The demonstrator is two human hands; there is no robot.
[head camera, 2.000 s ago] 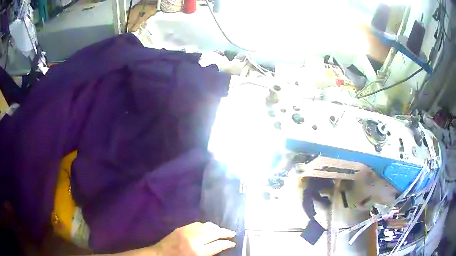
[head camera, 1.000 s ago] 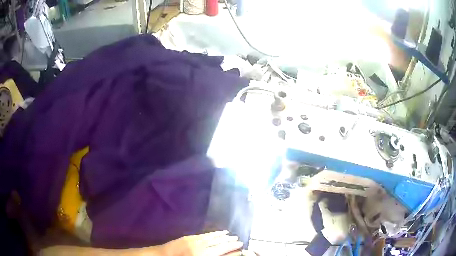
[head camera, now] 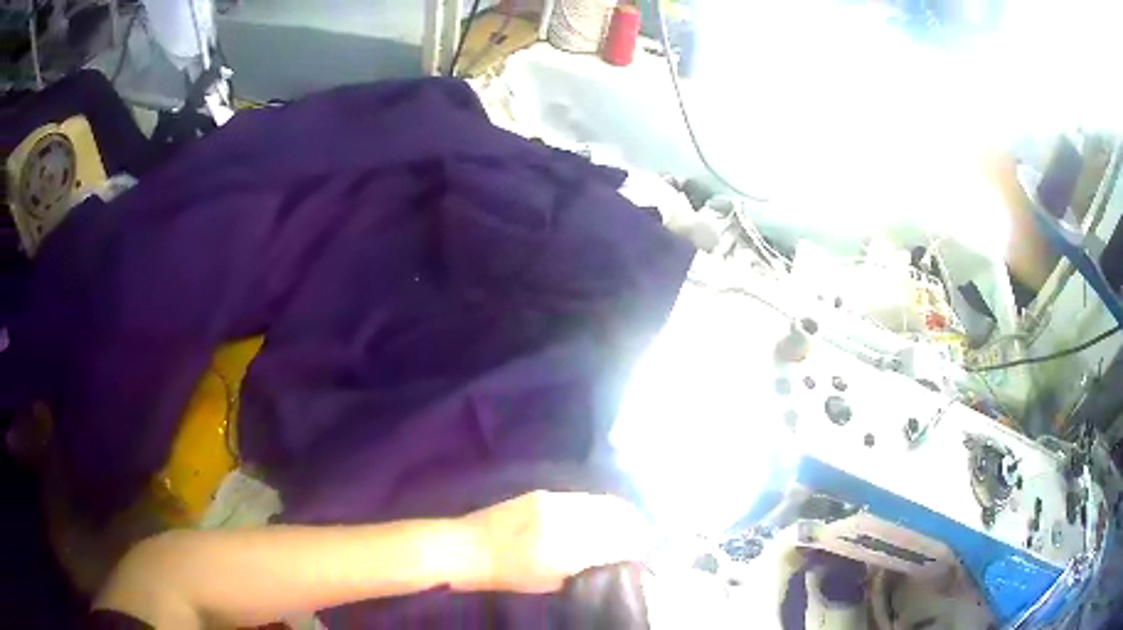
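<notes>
A large dark purple cloth (head camera: 406,283) is heaped over the left and middle of the sewing table. My left forearm crosses its near part. My left hand (head camera: 560,542) rests on the cloth beside the glaring needle area; its fingertips are lost in the light, so its grip is unclear. The white machine head (head camera: 862,394) with a blue stripe stands right of the cloth. A blurred tan shape (head camera: 917,597) under the machine arm, cut by the lower edge, may be my right hand; I cannot tell what it holds.
A yellow item (head camera: 209,431) shows through a gap in the cloth. A yellowish square with a round dark grille (head camera: 49,179) is at far left. A red thread cone (head camera: 622,35) and a beige cone (head camera: 579,22) stand behind. Cables and scraps lie behind the machine.
The view has turned, so the scene sits further right and lower. My left hand is closer to the glaring needle area. The tan shape under the arm was absent two seconds ago.
</notes>
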